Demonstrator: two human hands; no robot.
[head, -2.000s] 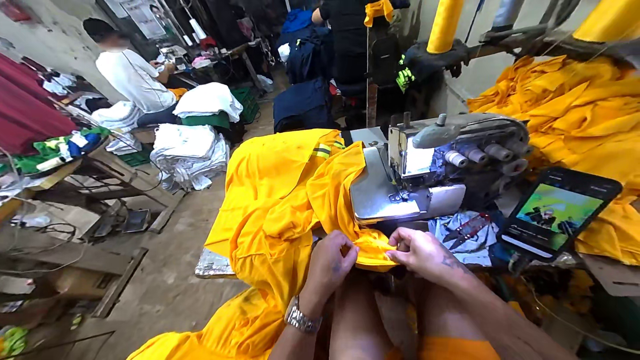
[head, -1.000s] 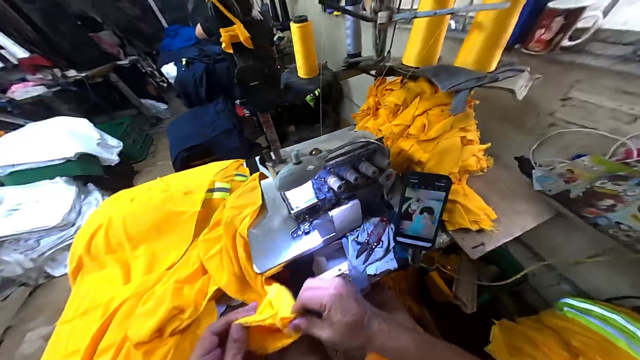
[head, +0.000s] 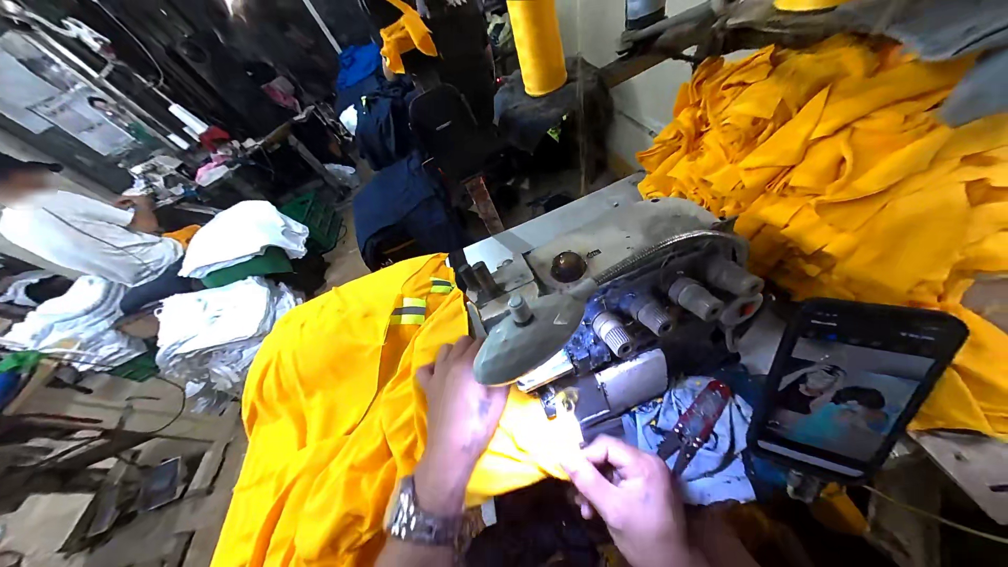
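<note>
An overlock sewing machine [head: 606, 291] stands before me, its lit needle area above the edge of a yellow-orange cloth garment [head: 339, 386]. The garment has reflective stripes and drapes over the machine's left side. My left hand [head: 461, 402], a metal watch at its wrist, lies on the cloth just left of the presser area; its fingertips are partly hidden, so its grip is unclear. With thumb and fingers, my right hand [head: 622, 488] pinches the cloth's edge in front of the needle area. Right of the machine, a red-handled tool [head: 701, 413] rests on a light blue rag [head: 728, 457].
A phone [head: 858, 386] with a lit screen stands tilted at the right, before a heap of yellow-orange cloth [head: 850, 165]. A yellow thread cone [head: 537, 47] rises behind the machine. At the left, a person in white [head: 87, 236] sits near stacked white cloth [head: 213, 315].
My left hand has moved from the cloth's front edge onto the cloth beside the needle area. The cloth edge now lies at the needle area. The view has swung.
</note>
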